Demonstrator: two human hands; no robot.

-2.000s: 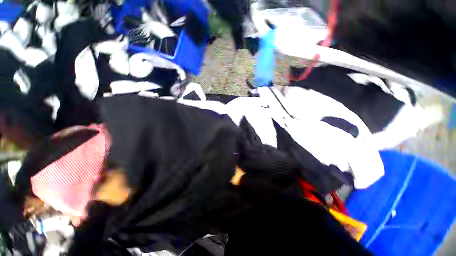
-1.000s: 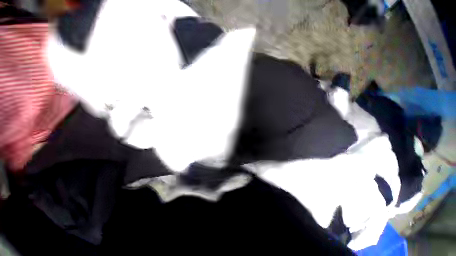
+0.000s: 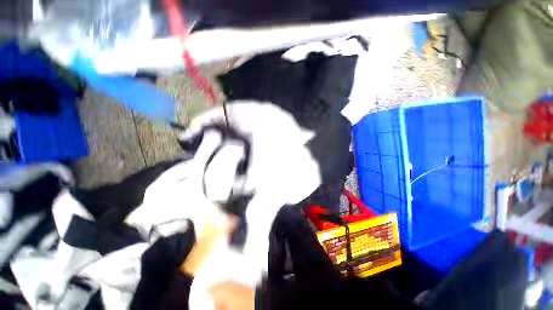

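Observation:
White cut pieces (image 3: 279, 151), layered with black cloth (image 3: 330, 115), lie heaped in front of me in the middle of the head view. A blurred bare hand (image 3: 212, 230) is among the white cloth at lower centre. More skin (image 3: 233, 295) shows below it at the bottom edge, partly covered by white cloth. I cannot tell which hand is which, and the fingers are too blurred to show a grip. More black and white pieces (image 3: 115, 272) lie at lower left.
An open blue crate (image 3: 445, 175) stands at right beside a red and yellow stool (image 3: 364, 245). Another blue crate (image 3: 51, 130) is at far left. A clear plastic bag (image 3: 97, 24) with blue and red ties hangs at upper left. Speckled floor (image 3: 115, 145) shows between. A red object (image 3: 539, 121) is at far right.
The view has swung right, bringing the open crate and stool into sight. The large white piece held high at upper left no longer shows there; white cloth now lies heaped at centre.

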